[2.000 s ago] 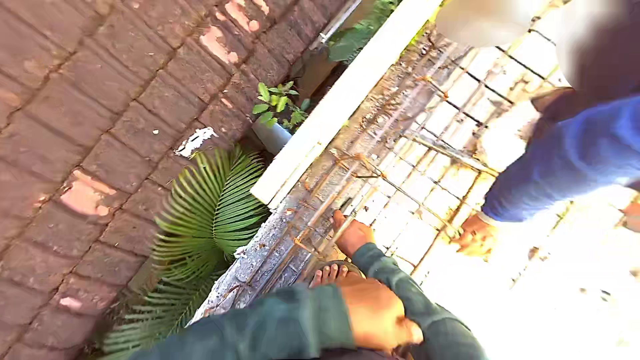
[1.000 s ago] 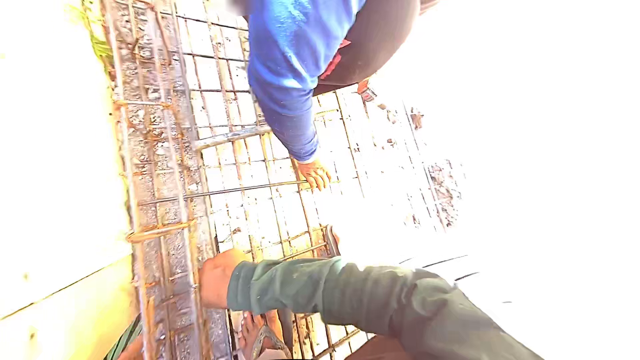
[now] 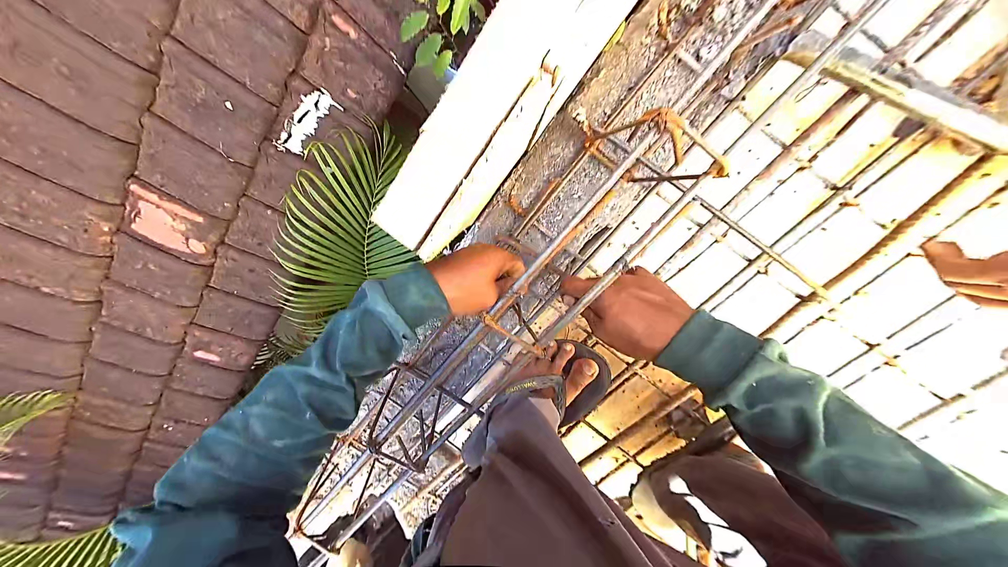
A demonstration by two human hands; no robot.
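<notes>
A cage of steel rebar (image 3: 441, 378) with rusty stirrups (image 3: 673, 130) runs diagonally along the top of a rough concrete beam. On its left side my left hand (image 3: 478, 277) is curled, fingers bent against the bars; what lies within them is hidden. My right hand (image 3: 630, 309) is at the opposite side of the cage, its fingertips between the bars, and its grip is hard to make out. Just below the hands, my sandalled foot (image 3: 581, 378) stands beside the cage.
A pale board (image 3: 488, 118) borders the beam. Beyond it are a palm frond (image 3: 346, 228) and a brown tiled roof (image 3: 102, 315), lower down. A rebar mesh (image 3: 835, 291) spreads on the right, with a pipe-like bar (image 3: 921, 106) across it. Another person's hand (image 3: 972, 272) is at the right edge.
Both my hands are now at the rebar cage; one second ago only one arm reached to it. The view has swung back toward the roof, and the co-worker's blue sleeve is out of view.
</notes>
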